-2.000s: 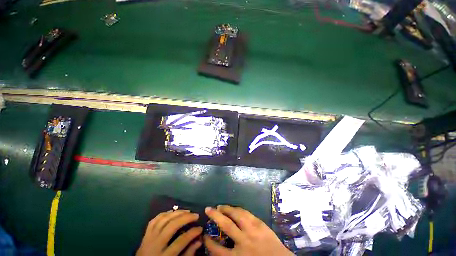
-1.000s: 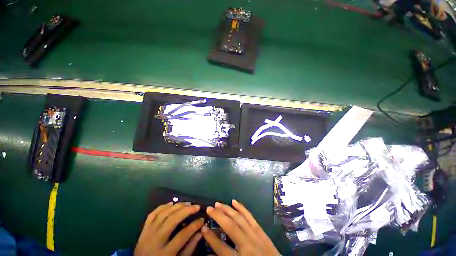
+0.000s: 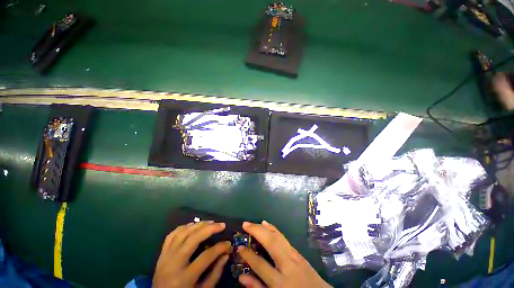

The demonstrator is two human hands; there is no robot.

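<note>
A phone housing with a small blue board part showing lies on a black foam holding fixture at the bottom centre, mostly hidden by both hands. My left hand rests over its left side, with bent fingers touching it. My right hand is on its right side, with fingertips pressed on the board area. Whether a small flex part is between the fingers cannot be seen. A tiny white scrap sits on the fixture.
The left parts tray holds white strips; the right liner tray holds a few bare strips. Crumpled plastic bags lie at right. Another phone on its fixture lies at left, others at the back. Another person's hand is at the far right.
The view has shifted slightly. My right fingers have shifted on the phone, showing more of the board. Another person's hand has appeared at the phone at far right.
</note>
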